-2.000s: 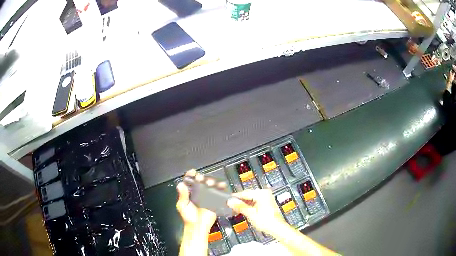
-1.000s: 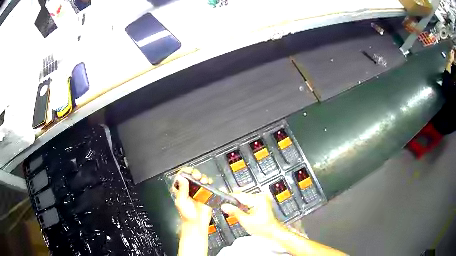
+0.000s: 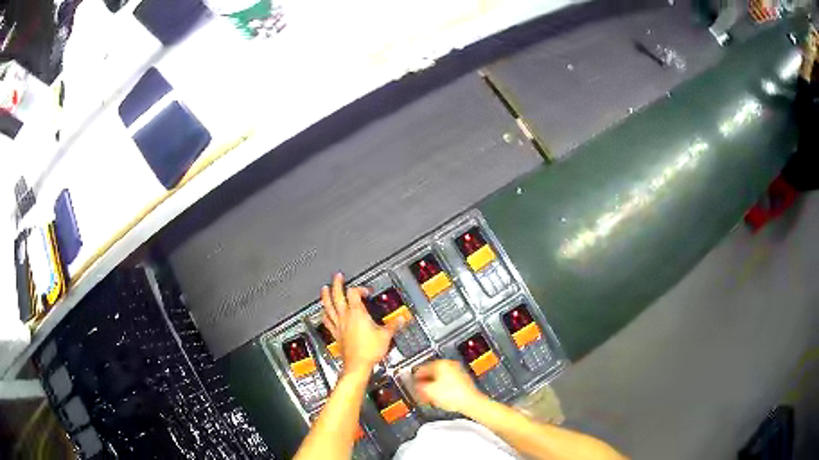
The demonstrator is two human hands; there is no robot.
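Observation:
The clear blister tray (image 3: 530,286) lies on the green belt, with phone units (image 3: 435,283) in its two rows of pockets. The units have red-black tops, orange bands and grey lower parts. My left hand (image 3: 356,331) is spread over the upper row, fingers apart, covering part of the second unit; its thumb is at the orange band of the third. My right hand (image 3: 442,386) is over the lower row near the middle pocket, blurred, with fingers curled. Whether it holds anything is hidden.
The cover tray with black film (image 3: 135,359) is at the left, grey rectangles along its edge. A dark ribbed surface (image 3: 359,180) runs behind the tray, below the white shelf (image 3: 350,81). Dark glossy phones (image 3: 172,144) and small handsets (image 3: 38,269) lie on the shelf. A red stool (image 3: 772,203) is at right.
The unit and grey cover are no longer seen held between my hands. My left hand has opened over the upper row. The view has shifted, and an upper-left unit now shows in its pocket.

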